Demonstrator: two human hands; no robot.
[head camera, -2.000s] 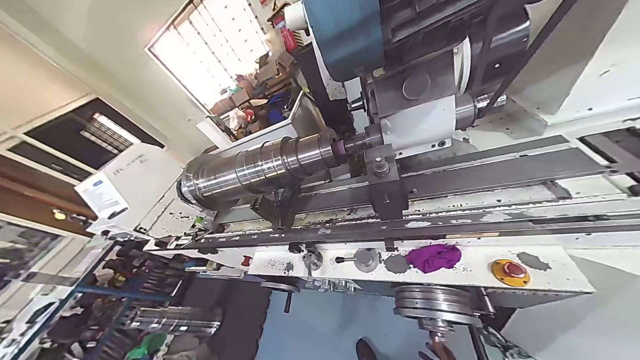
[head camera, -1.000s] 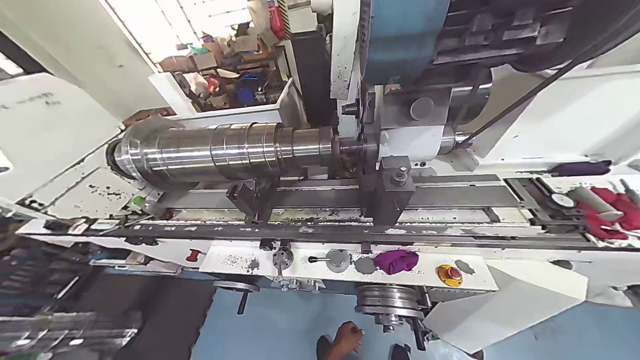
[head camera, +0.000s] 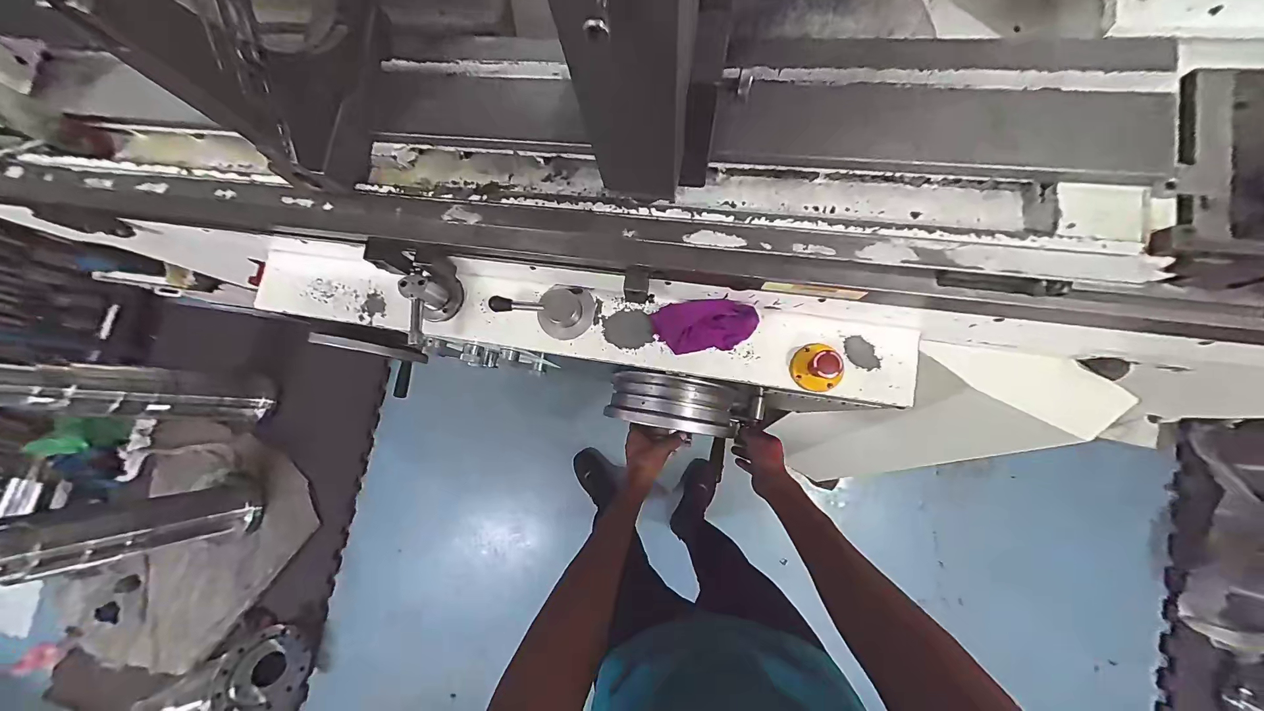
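Note:
A steel handwheel (head camera: 674, 403) with graduated rings projects from the front panel of a grinding machine. My left hand (head camera: 652, 452) is at the wheel's near face, left of its middle, with the fingers partly hidden beneath it. At the wheel's right edge is my right hand (head camera: 759, 452), its fingers bent beside the small metal parts there; whether it grips one is unclear. A purple cloth (head camera: 705, 325) lies on the white panel (head camera: 869, 385) above the wheel, between a black-tipped lever (head camera: 543, 306) and a red stop button (head camera: 825, 364) on a yellow base.
A second handwheel (head camera: 365, 346), seen edge-on, has a dark handle at the panel's left. Steel shafts (head camera: 128, 533) and a flanged part (head camera: 267, 667) lie on the left over dark matting. The machine bed (head camera: 938, 123) spans the top. Blue floor (head camera: 474, 592) surrounds my feet.
The view has dropped and moved closer to the panel. Both of my hands are now at the handwheel; one second ago only one hand showed, below and left of it.

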